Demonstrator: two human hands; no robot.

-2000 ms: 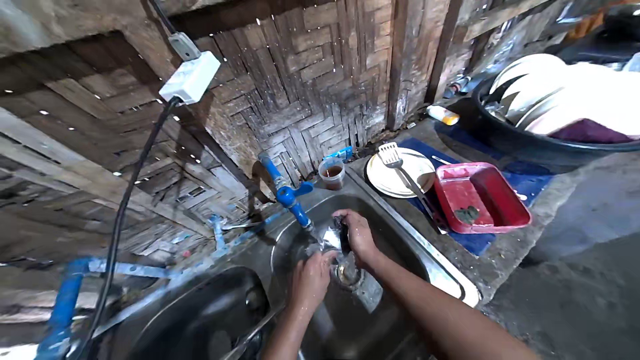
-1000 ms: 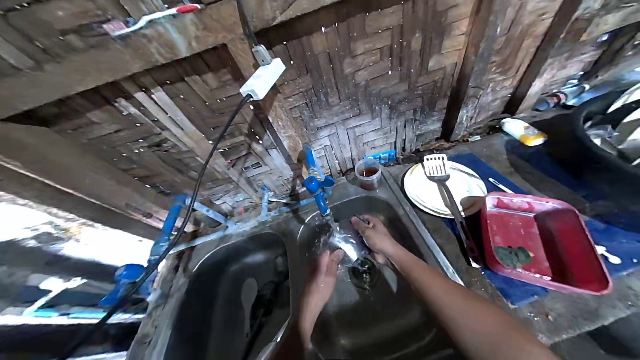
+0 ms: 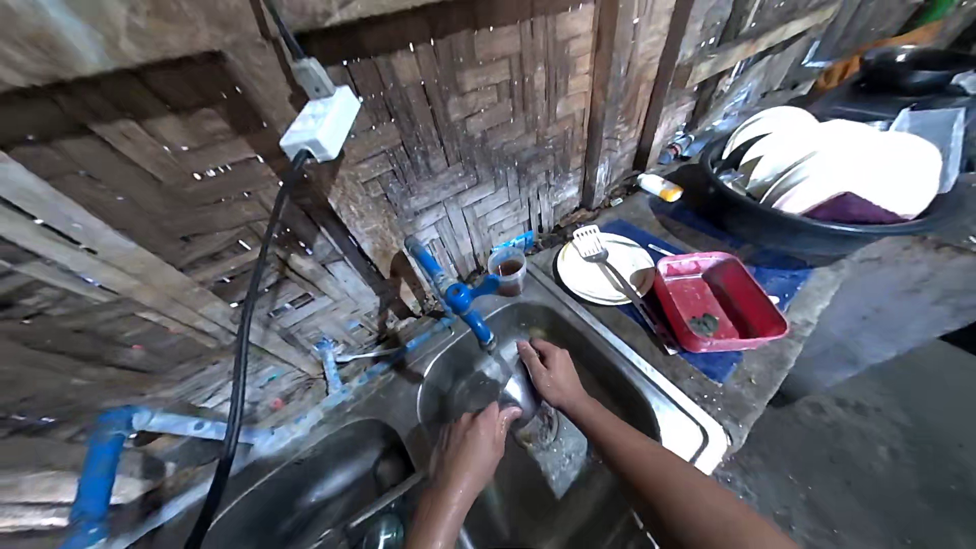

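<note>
Over the right basin of the steel sink (image 3: 610, 427), my left hand (image 3: 476, 442) and my right hand (image 3: 555, 375) grip opposite ends of a shiny metal piece (image 3: 520, 393), perhaps a bowl or lid; its full shape is unclear. Water falls on it from the blue faucet (image 3: 461, 299) just above. Below the hands lies the wet drain area of the basin. Beside the faucet stands a clear plastic cup (image 3: 508, 271) with brown liquid. The left basin (image 3: 328, 488) holds dark, indistinct items.
Right of the sink, a slotted spatula (image 3: 591, 245) rests across stacked plates (image 3: 633, 263), next to a red tray (image 3: 724, 293) on blue cloth. A black tub (image 3: 808, 229) holds white plates. A black cable (image 3: 255, 305) hangs at left from a white power strip (image 3: 322, 123).
Both hands stay on the metal piece under the faucet, and its tilt has changed. The view has swung right since one second ago.
</note>
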